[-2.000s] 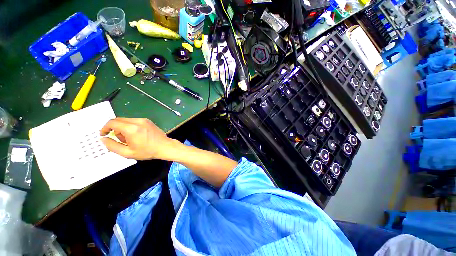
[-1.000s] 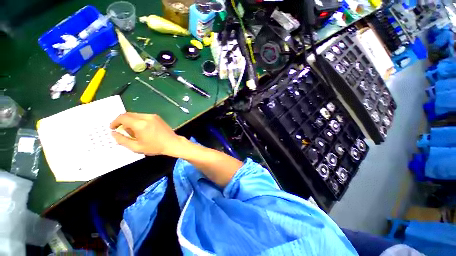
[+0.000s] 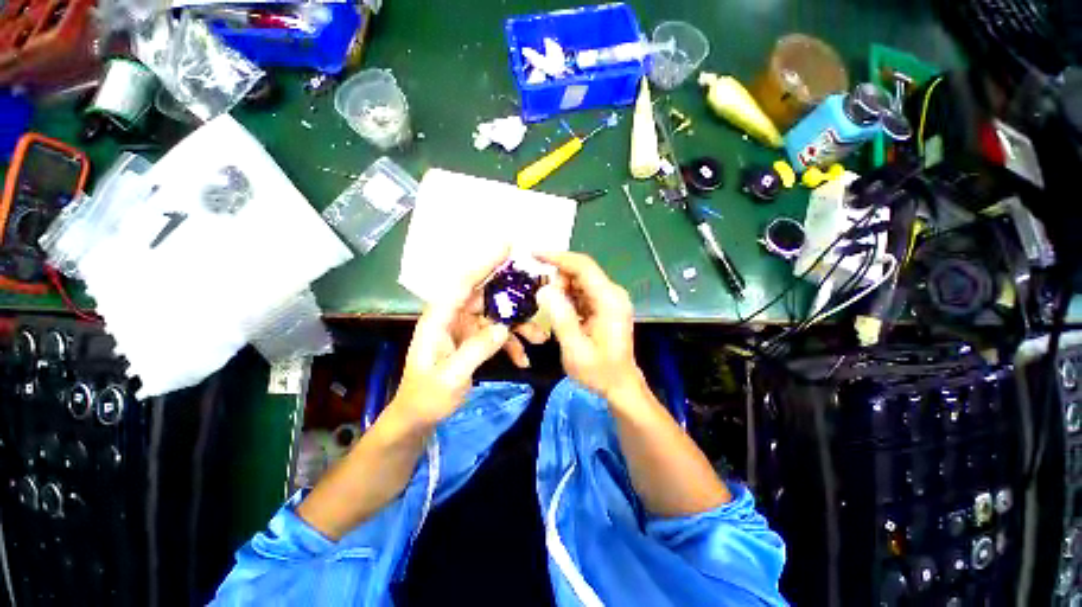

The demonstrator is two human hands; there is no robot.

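A small round dark display module (image 3: pixel 511 296) with a pale glowing patch is held at the bench edge. My left hand (image 3: pixel 449 350) grips it from the left with the fingertips. My right hand (image 3: pixel 591 314) is at its right side, with the thumb and fingers close together near its rim; a small pale spot shows at these fingertips, too small to name. The white printed sheet (image 3: pixel 475 225) lies on the green mat just behind both hands, and the hands cover its front part.
Left: white pouch marked "1" (image 3: pixel 214 255), clear zip bag (image 3: pixel 371 204), multimeter (image 3: pixel 42 213), black parts tray (image 3: pixel 71 474). Behind: blue bin (image 3: pixel 575 59), yellow screwdriver (image 3: pixel 551 163), clear cup (image 3: pixel 375 109). Right: metal rod (image 3: pixel 650 243), solvent bottle (image 3: pixel 834 128), cables, black parts tray (image 3: pixel 884 474).
The view has swung left and levelled. My right hand has left the sheet and is now at the module. My left hand has come into view, holding the module.
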